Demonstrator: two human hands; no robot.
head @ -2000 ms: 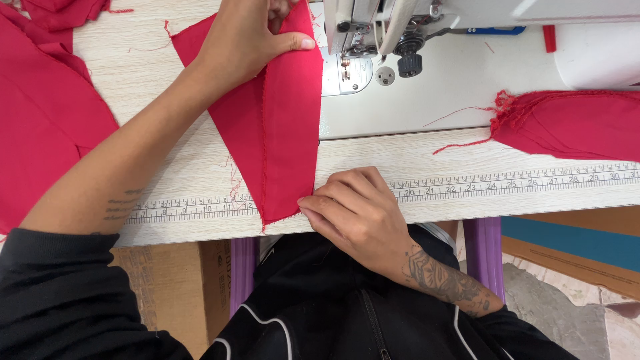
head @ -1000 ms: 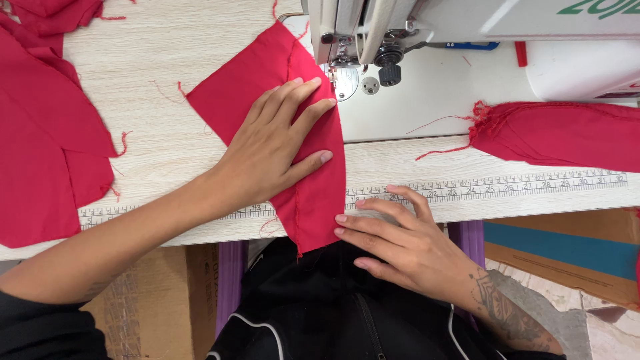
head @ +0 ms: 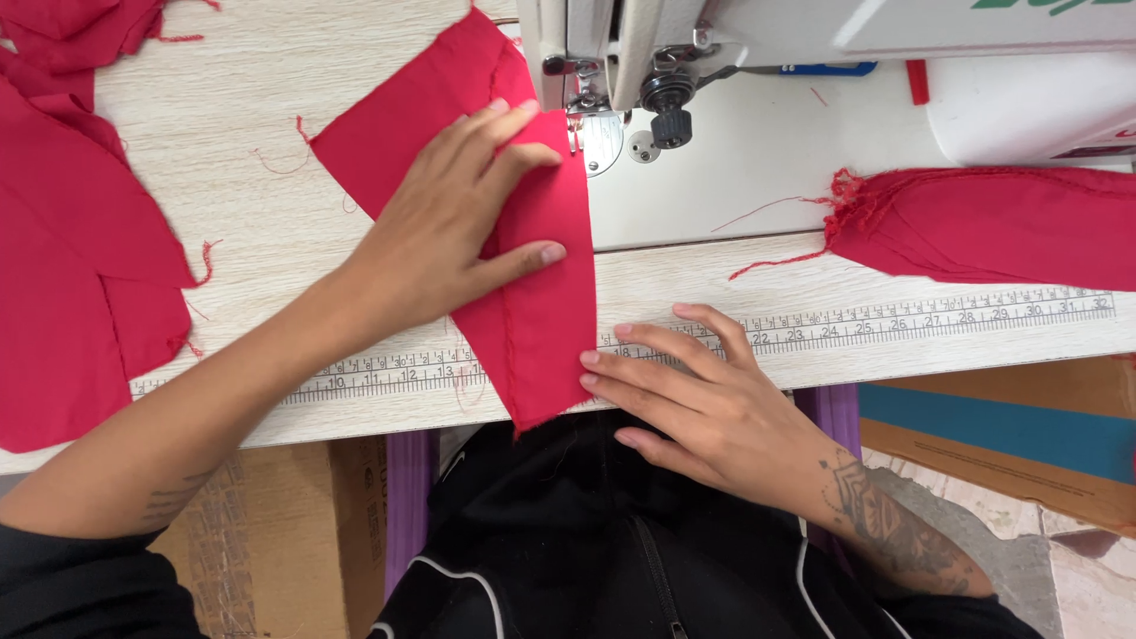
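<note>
A red fabric piece [head: 550,293] with a seam running down it lies on the table, its right edge by the needle area of a sewing machine [head: 586,115]. My left hand [head: 444,213] rests flat on the fabric with its fingers apart. At the lower right edge of the same piece, my right hand [head: 701,399] touches the cloth with spread fingertips, over the table's printed ruler [head: 852,333]. Neither hand grips anything. The fabric's lower tip reaches the table's front edge.
Red fabric pieces [head: 71,248] lie at the left. A layered red stack [head: 994,226] with tangled thread ends sits at the right. Behind the machine's knob [head: 670,124] are a blue-handled tool [head: 825,68] and a small red object [head: 917,82]. Cardboard boxes [head: 284,532] stand below the table.
My left hand has moved from the fabric's upper part down onto its middle, fingers now spread. My right hand has gone from pinching the lower corner to lying open at the edge. The fabric has turned somewhat.
</note>
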